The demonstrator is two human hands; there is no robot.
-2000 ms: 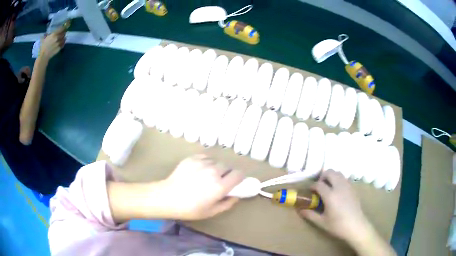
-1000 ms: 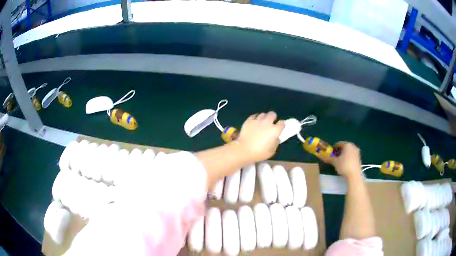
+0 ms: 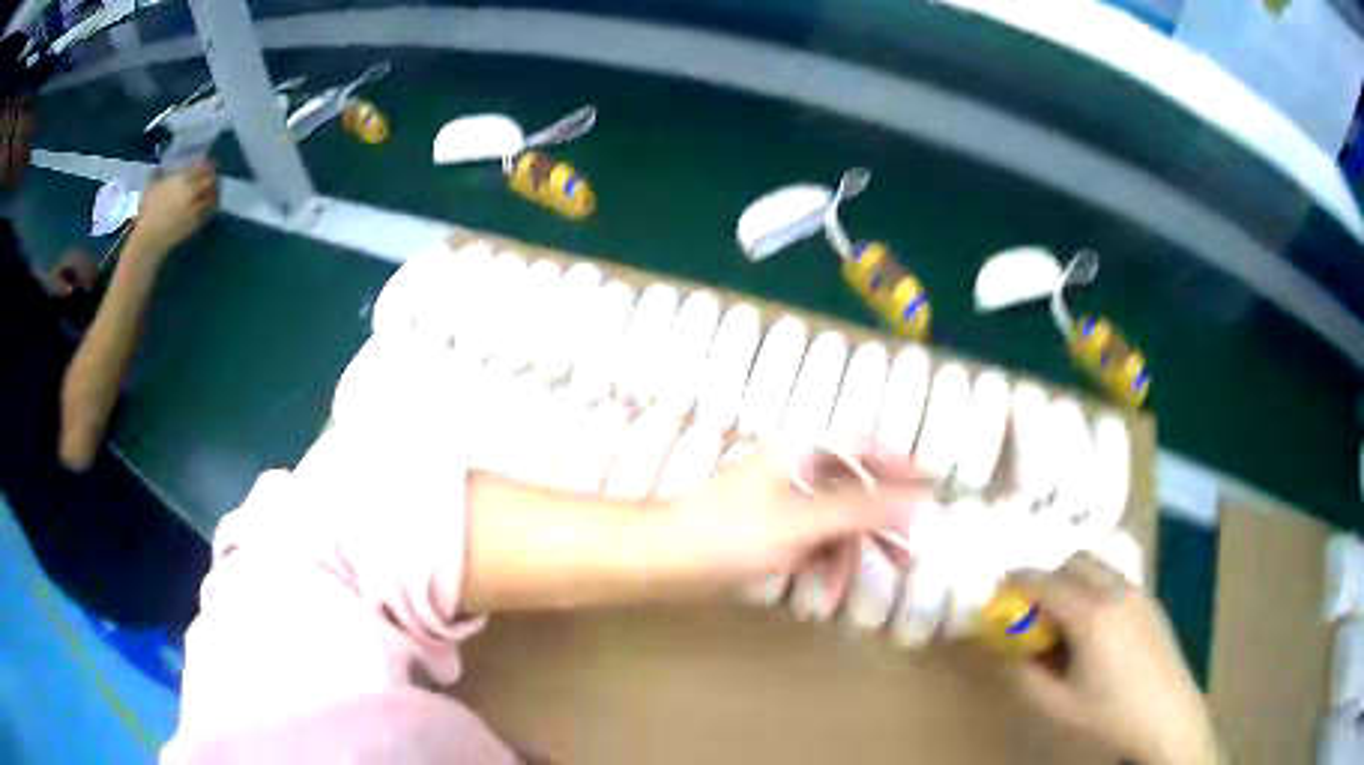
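Note:
White plastic units [image 3: 778,374] stand in two close rows on a brown cardboard sheet [image 3: 643,680]. My left hand [image 3: 793,516] is over the front row, blurred, with a thin white cord at its fingers; whether it grips a unit is unclear. My right hand [image 3: 1114,658] holds a yellow charm [image 3: 1022,620] at the right end of the front row. Three strapped units with yellow charms lie beyond the board, the nearest charm at the right [image 3: 1107,359].
A dark green belt [image 3: 673,194] with pale edging runs behind the board. Another person's arm [image 3: 112,336] is at the left, beside a pale post [image 3: 255,105]. A second cardboard sheet [image 3: 1272,643] with white units [image 3: 1346,643] is at the far right.
The view has turned left and down. Both hands have come back from the belt to the front row. The strapped unit that was between them lies released on the belt; my right hand holds another charm.

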